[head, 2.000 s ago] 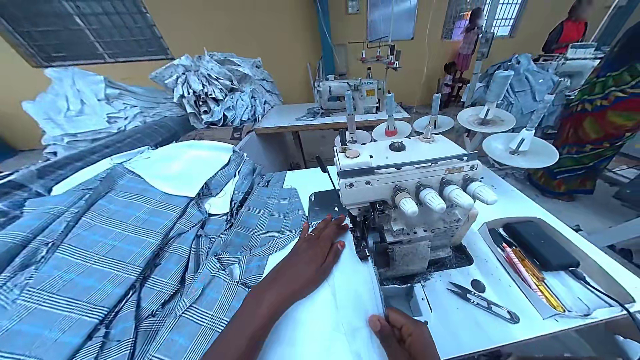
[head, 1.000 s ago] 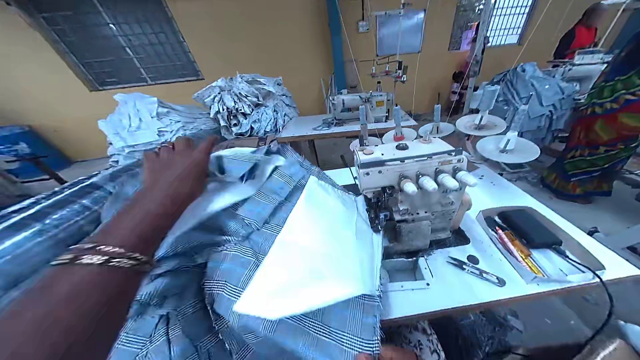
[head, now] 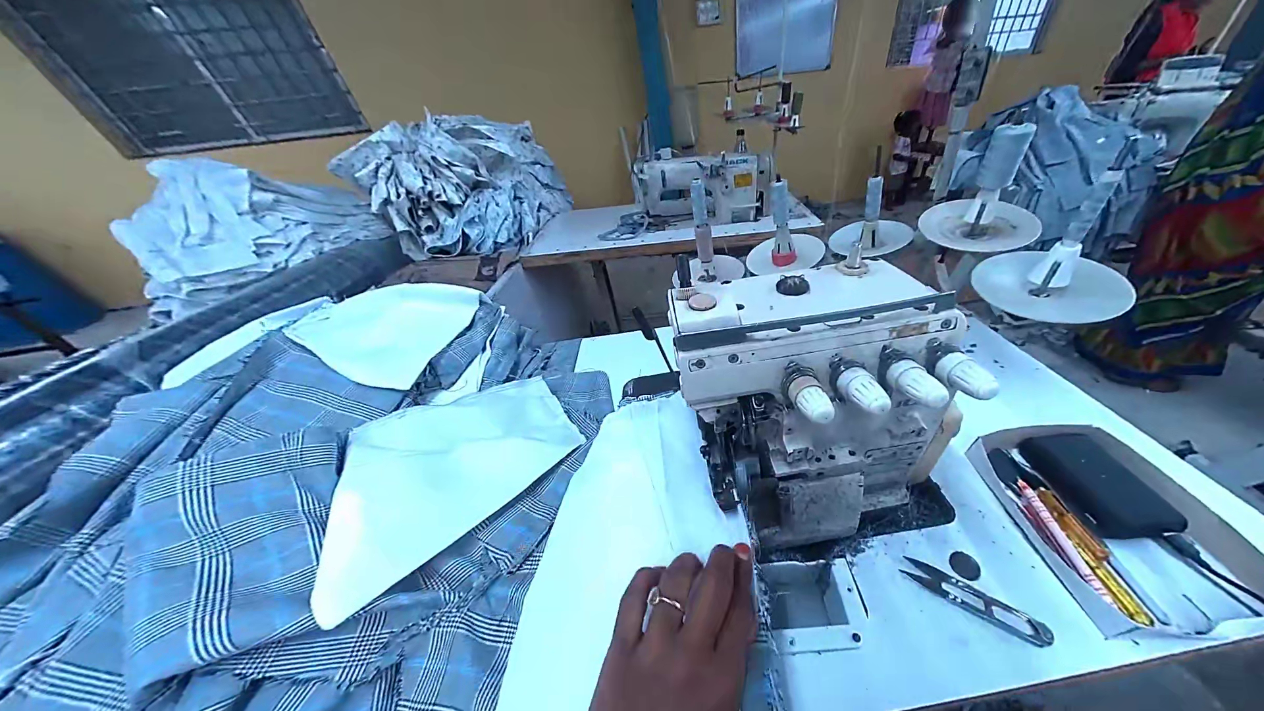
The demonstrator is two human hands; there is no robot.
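Observation:
My left hand (head: 681, 632), with a ring on one finger, lies at the bottom centre, its bent fingers close together on the right edge of a white fabric piece (head: 612, 533). That piece reaches up to the presser foot area of a white overlock sewing machine (head: 820, 355), with a frayed edge along its right side. My right hand is out of view. Left of the white piece spread blue-grey plaid fabric pieces (head: 237, 533), with another white pointed piece (head: 434, 484) and a rounded one (head: 395, 331) on them.
Thread snips (head: 978, 602) lie on the white machine table (head: 889, 657), left of a tray (head: 1076, 592) with pens and a black case (head: 1101, 484). Thread cones on discs (head: 1052, 286) stand behind the machine. Fabric heaps (head: 464, 183) and another sewing machine (head: 706, 188) are farther back.
My left hand has moved from the plaid pile at left to the white piece beside the machine. The white piece now lies along the machine's left side. The right hand has left the view.

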